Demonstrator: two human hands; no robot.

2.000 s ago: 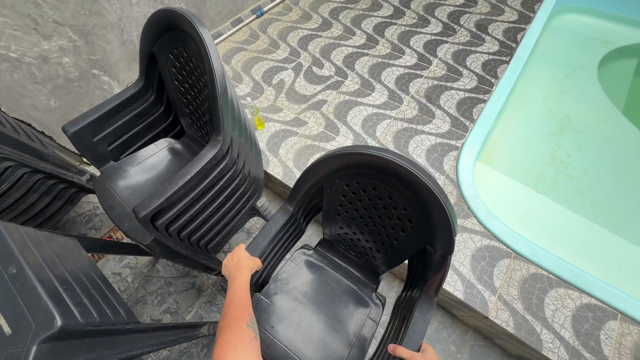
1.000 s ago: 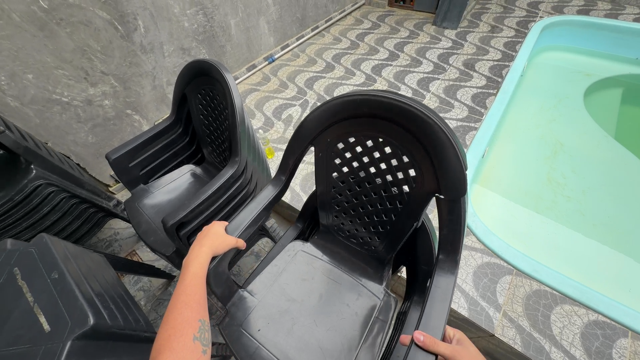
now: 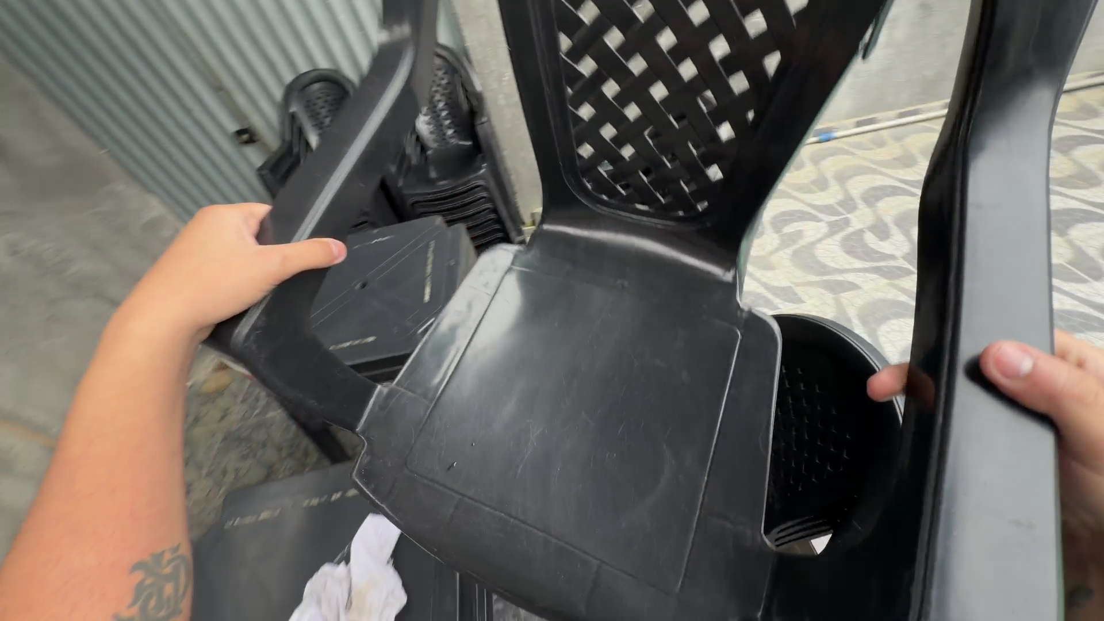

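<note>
A black plastic armchair (image 3: pixel 578 414) with a lattice back fills the middle of the view, raised close to me and tilted. My left hand (image 3: pixel 233 263) grips its left armrest, thumb on top and fingers wrapped behind. At the right edge my right hand (image 3: pixel 1044 388) clasps the other armrest, the thumb on its outer face and a fingertip showing on the inner side. Behind the seat, low on the right, another black chair's lattice back (image 3: pixel 819 431) shows partly. A white cloth (image 3: pixel 358 578) lies below the seat's front left corner.
Stacked black chairs (image 3: pixel 457 185) stand against a corrugated metal panel (image 3: pixel 129 86) at the back left. Black plastic tables or stools (image 3: pixel 379 276) sit beneath the left armrest, with another dark flat top (image 3: pixel 276 535) lower down. Wave-patterned paving (image 3: pixel 828 250) and a pipe along the wall (image 3: pixel 880 125) lie behind.
The chair in my hands has come up off the stack, which shows below and behind it. The view has swung left, so the pool is out of sight.
</note>
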